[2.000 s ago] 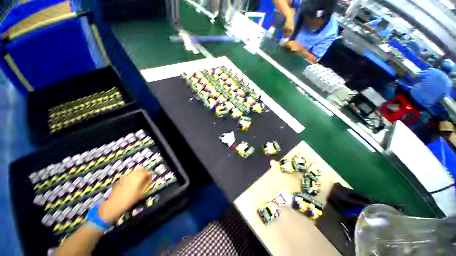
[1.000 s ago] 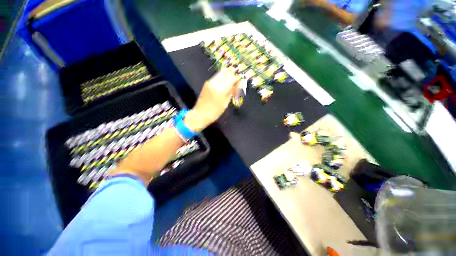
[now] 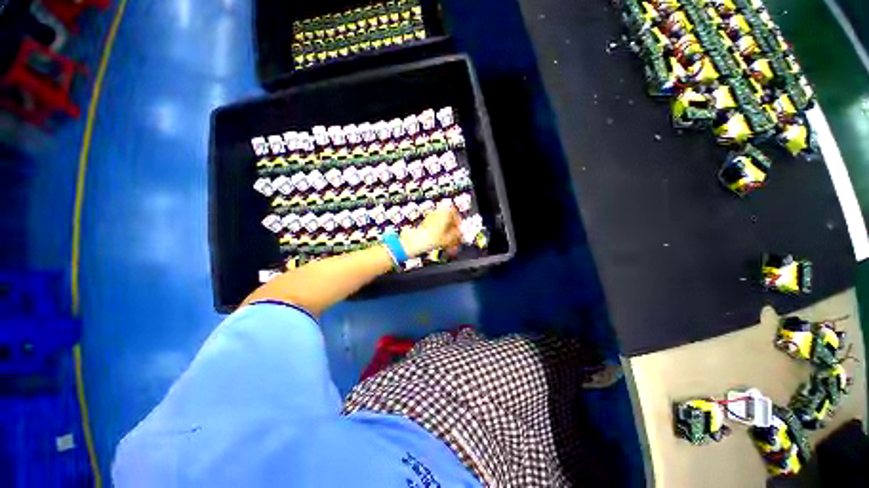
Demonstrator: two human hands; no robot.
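My left hand (image 3: 436, 233) reaches into the near black tray (image 3: 217, 205), at its right side. Its fingertips are closed on a joined board and housing (image 3: 473, 229), a small white piece with green and yellow parts. Finer finger detail is blurred. Rows of white housings and green-yellow boards (image 3: 353, 176) fill the tray, and my forearm covers part of the lowest row. My right hand is out of the picture.
A second black tray (image 3: 272, 48) with boards stands behind. At right, many circuit boards (image 3: 724, 67) lie on a black mat (image 3: 657, 238). The tan work board (image 3: 662, 381) holds several boards and a white piece (image 3: 748, 407). A checked apron (image 3: 457, 391) covers my lap.
My left hand went from the tray to the boards on the mat, then back to the tray's right side. The white piece and its board have left the mat. The view has turned left.
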